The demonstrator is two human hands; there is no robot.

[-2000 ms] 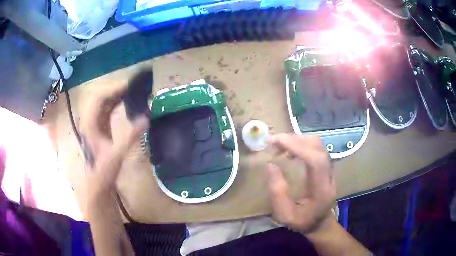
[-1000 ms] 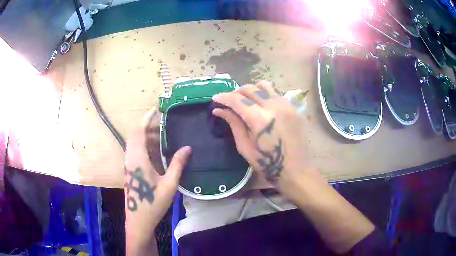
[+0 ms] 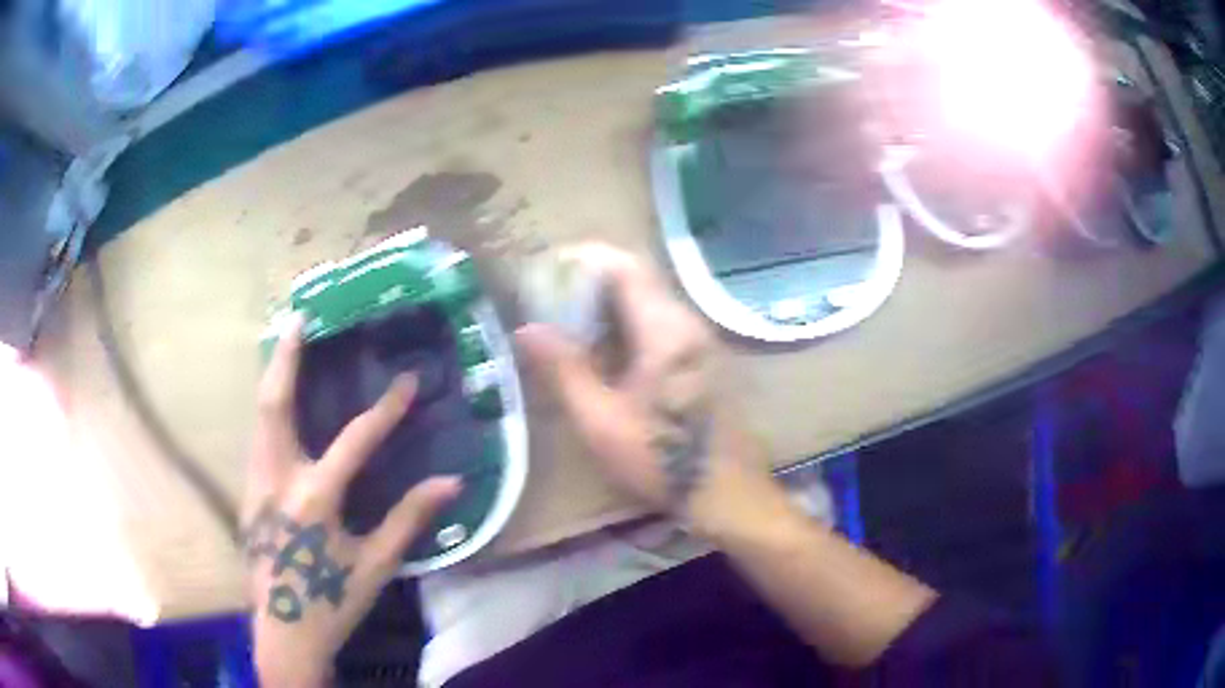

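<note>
A green housing point(image 3: 390, 282) with a dark recessed centre and a pale rim lies on the cardboard, in front of me at the left. My left hand point(image 3: 336, 497) rests on its left side with fingers spread over the dark centre. My right hand point(image 3: 638, 370) is just right of the housing, blurred, with its fingers around the small white squeeze bottle point(image 3: 567, 293). The bottle's tip cannot be made out.
A second green housing point(image 3: 779, 188) lies to the right, with more housings point(image 3: 954, 202) beyond it under a bright glare. A dark wet stain point(image 3: 437, 202) marks the cardboard behind the first housing. A dark cable point(image 3: 141, 390) runs along the left. A blue tray point(image 3: 323, 20) stands at the back.
My right hand has moved off the housing's dark centre and taken hold of the squeeze bottle. My left hand has moved from the housing's edge onto its centre. The view has shifted.
</note>
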